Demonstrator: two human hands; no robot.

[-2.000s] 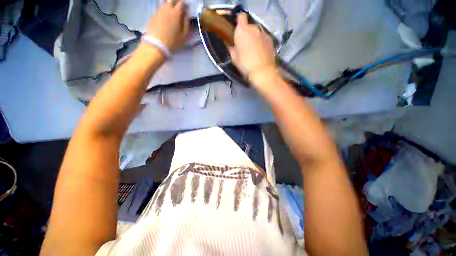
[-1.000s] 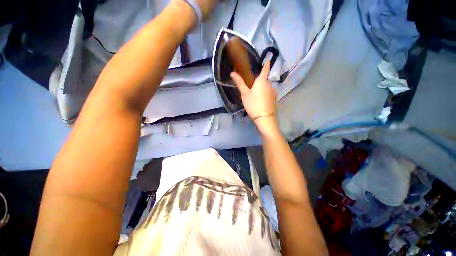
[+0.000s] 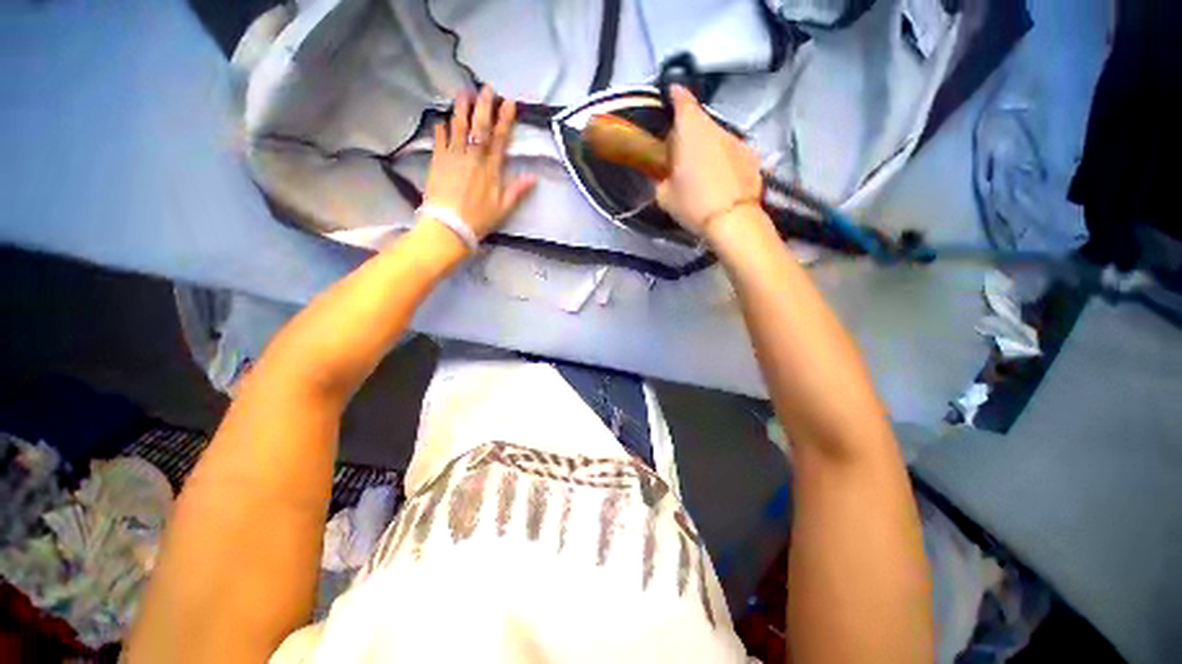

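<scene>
The garment [image 3: 350, 78] lies inside out on the table, its pale grey inner side up with dark seam lines across it. My left hand [image 3: 476, 169] lies flat on it with fingers spread, left of the iron. My right hand [image 3: 710, 162] grips the brown handle of the steam iron [image 3: 620, 184]. The iron's pointed plate faces left and rests on or just over the pale cloth near a dark seam; contact cannot be told. A hose [image 3: 849, 234] runs right from the iron.
The pale blue-grey table [image 3: 117, 143] has its front edge below the garment. Crumpled blue-grey cloth [image 3: 1018, 162] and a white scrap [image 3: 1007, 315] lie at right, beside dark fabric [image 3: 1143, 117]. A grey surface [image 3: 1102, 428] stands lower right. Fabric heaps [image 3: 97, 532] lie lower left.
My left hand has come back down from the top edge and now lies flat on the garment. The iron has turned from pointing up to pointing left, with my right hand closed round its handle.
</scene>
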